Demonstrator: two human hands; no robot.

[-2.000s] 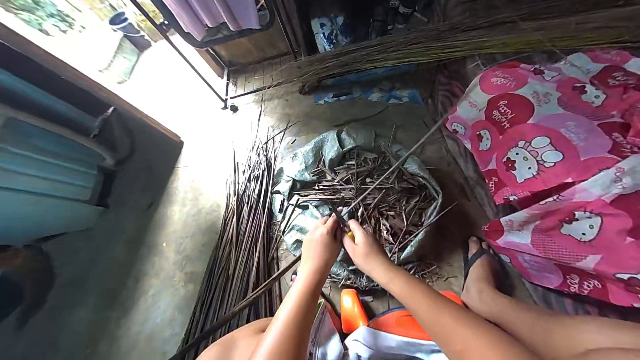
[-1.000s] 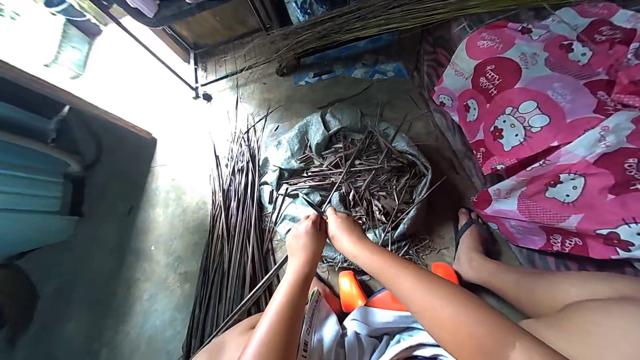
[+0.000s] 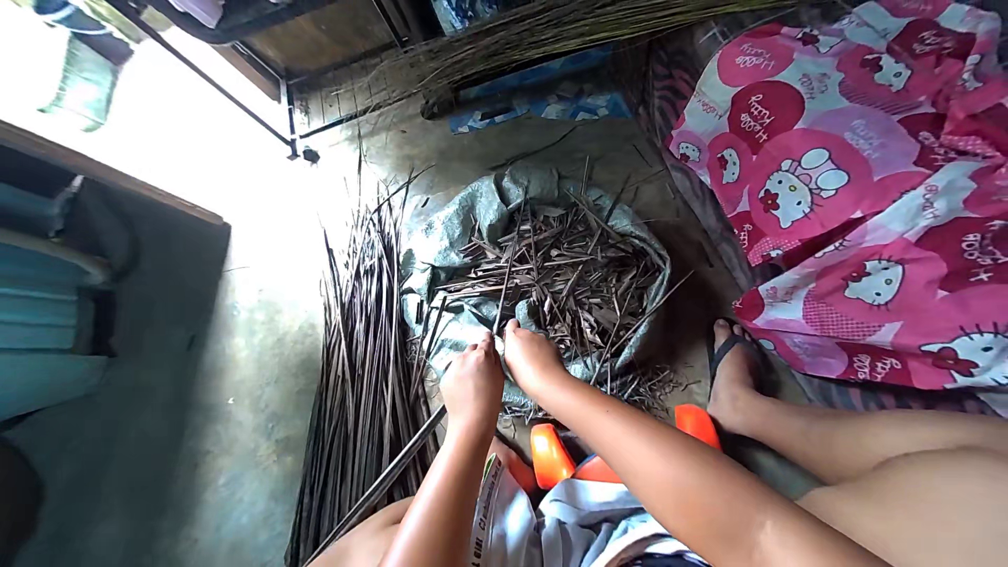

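Note:
My left hand [image 3: 474,376] is closed around a long dry palm leaf strip [image 3: 394,470], whose lower part runs down past my left thigh. My right hand [image 3: 532,356] touches it on the right, fingers curled at the same strip; whether it also holds a tool is hidden. The strip's thin end rises over an open woven sack [image 3: 455,224] full of short dry leaf scraps [image 3: 579,272]. A bundle of long dark dry leaf strips [image 3: 354,370] lies on the floor left of the sack.
A pink printed cloth [image 3: 858,189] is spread at the right, near a foot in a flip-flop [image 3: 732,358]. Orange plastic parts [image 3: 551,455] stand between my legs. Long thin stalks [image 3: 504,47] lie across the top. A metal frame [image 3: 293,134] stands at the upper left.
Both hands remain together on the strip. The orange and yellow thing seen at my right hand two seconds ago no longer shows. The view has shifted somewhat.

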